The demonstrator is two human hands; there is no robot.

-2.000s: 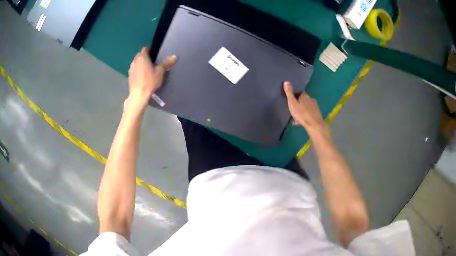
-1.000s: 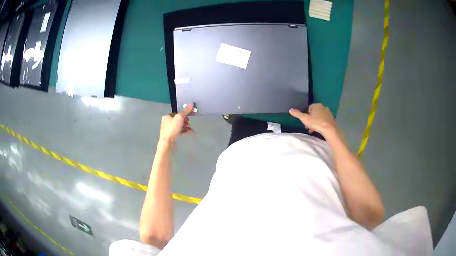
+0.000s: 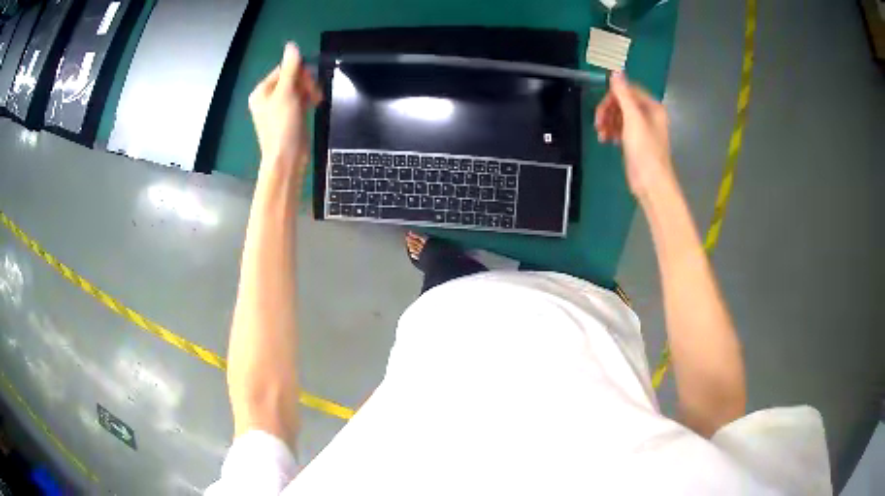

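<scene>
An open laptop lies in front of me, its keyboard (image 3: 422, 191) nearest me and a smooth dark panel (image 3: 541, 199) right of the keys. A glossy black area (image 3: 456, 114) behind the keys reflects a lamp and bears a small white sticker (image 3: 547, 138). The raised lid (image 3: 456, 65) shows nearly edge-on. My left hand (image 3: 284, 102) grips the lid's left end with thumb and fingers. My right hand (image 3: 633, 121) grips its right end. A black foam pad (image 3: 574, 58) lies under the laptop.
The bench has a green mat (image 3: 621, 184). A striped beige pad (image 3: 608, 48) lies at the upper right. A closed grey laptop (image 3: 175, 82) and several dark ones stand in a row at the left. Yellow lines (image 3: 155, 329) cross the grey floor.
The laptop was closed, turned square to me, and is now open. My hands have moved from its near edge up and away to the raised lid's two ends.
</scene>
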